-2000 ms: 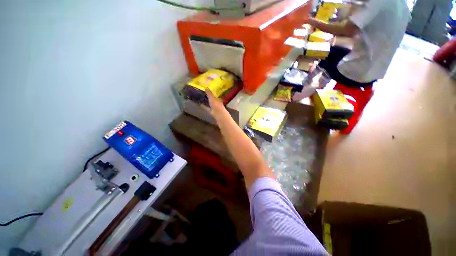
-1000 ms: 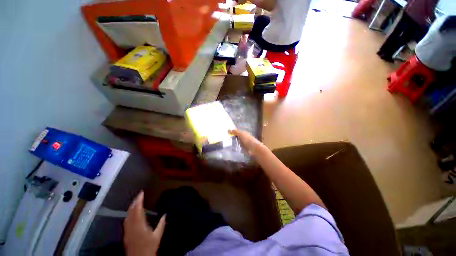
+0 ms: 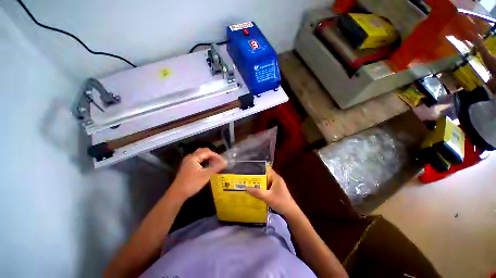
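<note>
A yellow retail box with black ends (image 3: 239, 203) is held upright against my lap, inside a clear film bag (image 3: 255, 147) whose loose end sticks up past the box top. My right hand (image 3: 277, 191) grips the box's right side, thumb on the front. My left hand (image 3: 197, 169) has its fingers pinched at the film by the box's upper left corner. The bar sealer (image 3: 163, 106) lies in front of me, its silver sealing bar (image 3: 163, 107) above a brown strip.
The blue control box (image 3: 254, 59) stands at the sealer's right end. At right, a yellow box (image 3: 371, 31) lies on the shrink tunnel's conveyor. Film offcuts (image 3: 364, 160) fill an open carton. A brown supply carton (image 3: 380, 252) is at lower right. Stacked yellow boxes (image 3: 447, 142) stand beyond.
The view has swung left towards the sealer. My right hand has brought the yellow box from near the offcuts to my lap, and my left hand has moved onto its film.
</note>
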